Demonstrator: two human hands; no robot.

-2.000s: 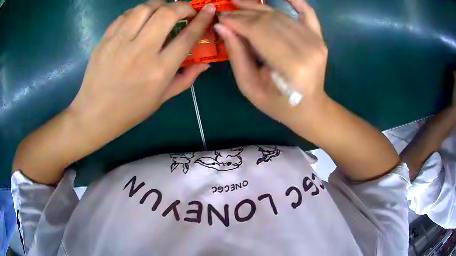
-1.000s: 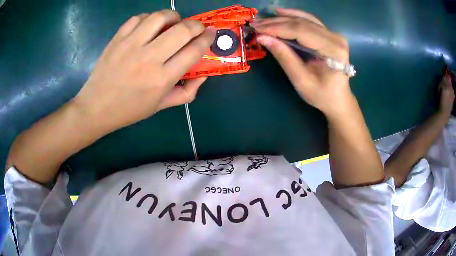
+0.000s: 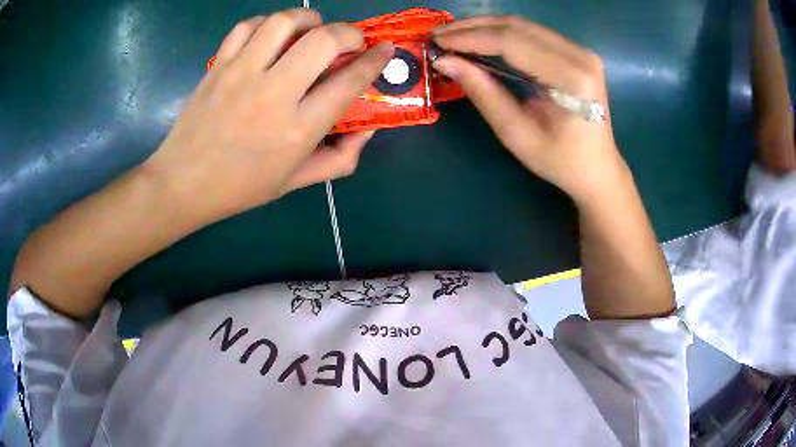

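An orange housing [image 3: 384,114] lies on the green surface at the top middle. A black ring with a white centre [image 3: 396,72], which looks like a speaker, sits near its right end, with a thin yellowish line below it. My left hand [image 3: 262,113] grips the housing from the left, its index fingertip at the ring's edge, and covers the housing's left part. My right hand [image 3: 541,105] holds a slim dark tool [image 3: 506,73] with a pale wrapped rear end like a pen. The tool's tip is at the housing's right end, partly hidden by the fingertips.
The dark green surface [image 3: 419,201] has a thin white line [image 3: 335,229] running across it below the housing. Another person's bare arm [image 3: 772,96] and white sleeve [image 3: 742,262] are at the right edge. My white shirt fills the bottom.
The housing has shifted right since two seconds ago, and its ring now shows. In the last second my right hand moved slightly left. The other person's arm reached further up.
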